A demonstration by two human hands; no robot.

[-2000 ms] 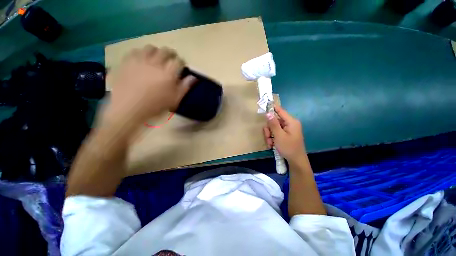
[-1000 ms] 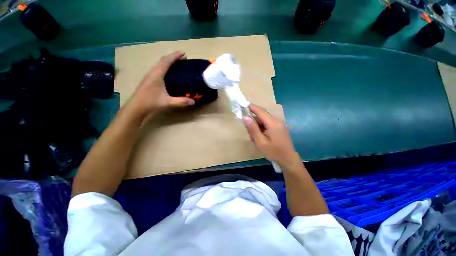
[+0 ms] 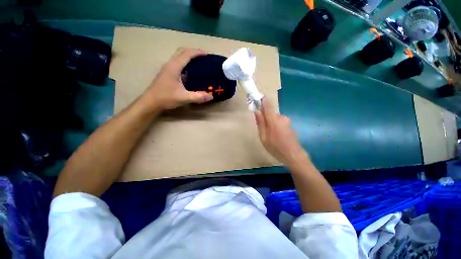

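Observation:
A black rounded portable speaker (image 3: pixel 208 76) with orange-red symbols facing me lies on the tan cardboard work mat (image 3: pixel 197 144). My left hand (image 3: pixel 174 83) is shut on its left side, thumb along the near edge. My right hand (image 3: pixel 274 126) grips the handle of the padded hammer (image 3: pixel 240 65). The white wrapped head is at the speaker's right end; I cannot tell whether it touches. Most of the hammer's handle is hidden in my right hand.
A pile of black covers (image 3: pixel 35 96) lies left of the mat. Waiting speakers (image 3: pixel 313 29) with orange straps stand beyond it. Blue plastic crates (image 3: pixel 354 200) and grey-white cloth (image 3: pixel 389 238) are lower right, a plastic-lined bin (image 3: pixel 30 217) lower left. A fan (image 3: pixel 421 23) is upper right.
The view has turned to the right. Since two seconds ago the speaker has been turned so its symbols show, and the hammer has come left to it. Since one second ago both hands keep their holds.

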